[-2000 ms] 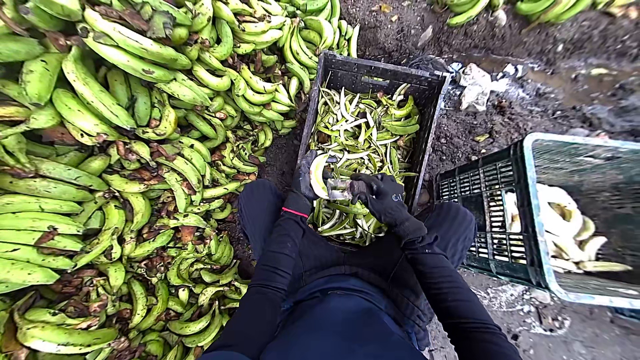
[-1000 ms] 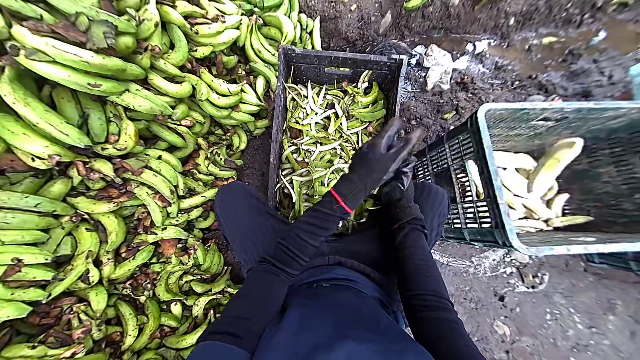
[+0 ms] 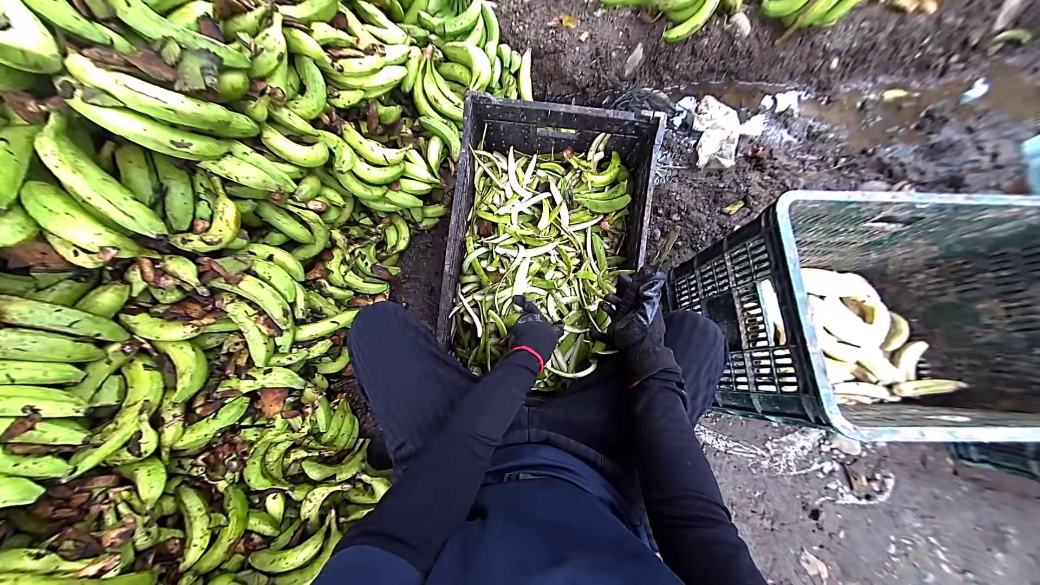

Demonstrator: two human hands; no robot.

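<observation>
My left hand [image 3: 535,331], in a black glove with a red band at the wrist, is over the near part of a black plastic crate [image 3: 453,236] full of green and pale plantain peels [image 3: 532,244]. Its fingers point down, and whether they hold anything is hidden. At the crate's near right edge is my right hand [image 3: 638,317], also gloved in black, with curled fingers. A thin dark object [image 3: 668,244] shows just above it; whether the hand holds it cannot be told. Peeled plantains [image 3: 857,333] lie in a green plastic crate [image 3: 792,325] to the right.
A large heap of green plantains [image 3: 154,325] with dry brown leaf bits fills the left side. More green plantains [image 3: 691,15] lie at the top. White crumpled litter [image 3: 717,130] and muddy water [image 3: 861,106] are behind the crates. My knees flank the peel crate's near end.
The pale, partly peeled plantain held between my hands two seconds ago is no longer there. My left hand reached across to the right one second ago and is now back over the peels.
</observation>
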